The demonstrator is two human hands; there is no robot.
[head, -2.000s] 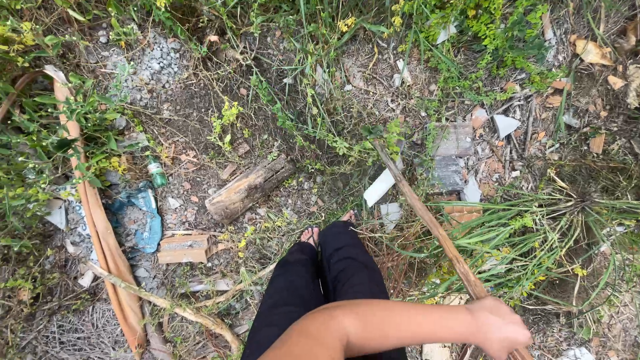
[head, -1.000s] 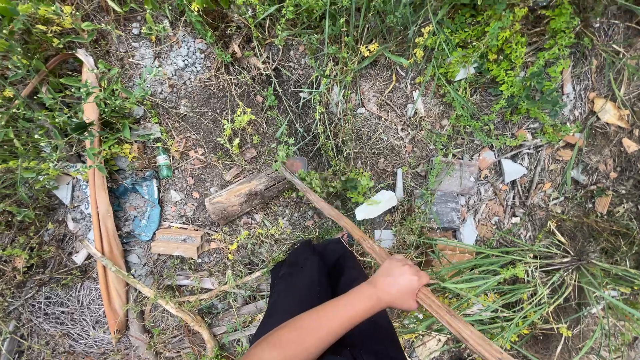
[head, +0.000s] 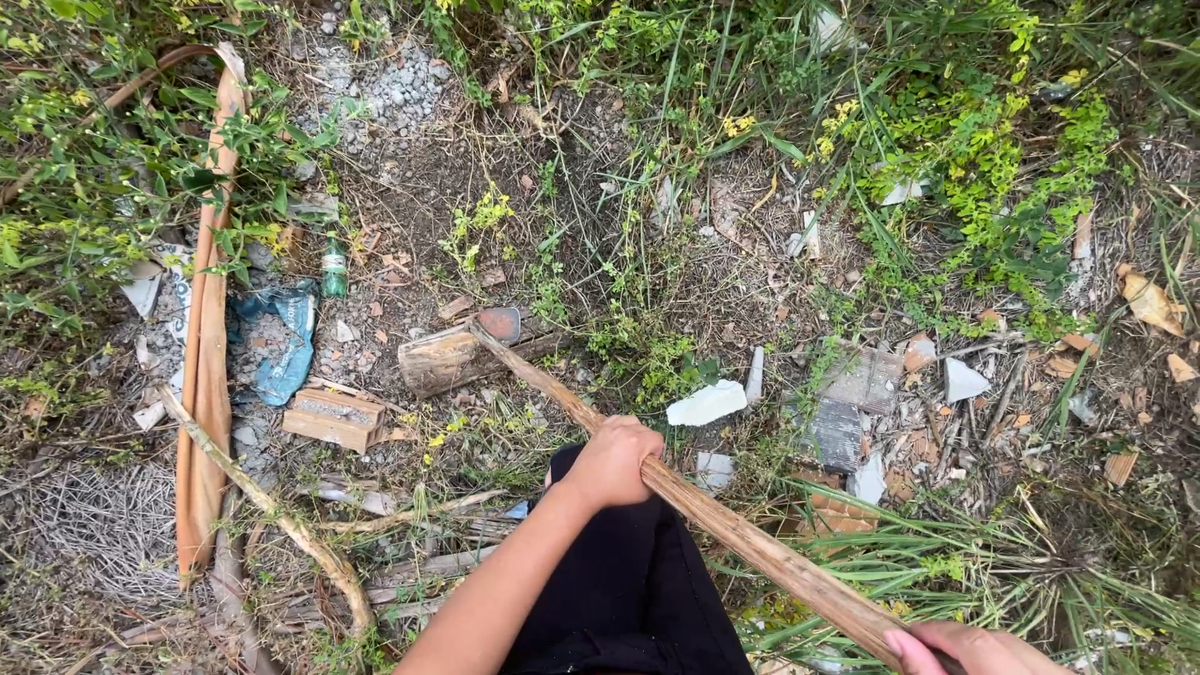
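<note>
My left hand (head: 614, 459) is closed around the middle of a long wooden handle (head: 769, 553) in front of my dark trousers. Near the bottom right corner my right hand (head: 966, 649) grips the lower end of the same handle, partly cut off by the frame. The handle runs up and left to a small metal blade (head: 499, 324), which looks like a hoe's. This blade is at the right part of a short, split log (head: 441, 361) on the ground; whether they touch I cannot tell.
A hollow clay brick (head: 333, 419), a green bottle (head: 334, 267) and a torn blue bag (head: 286, 347) lie left of the log. Further left are a long brown dried sheath (head: 208, 375) and a crooked branch (head: 272, 506). White fragments (head: 708, 403), broken tiles (head: 834, 431) and grass clumps (head: 1031, 553) lie right.
My left hand and the handle have moved left, and the handle's far end has gone from right of the log to over it. My right hand has come into view on the lower end.
</note>
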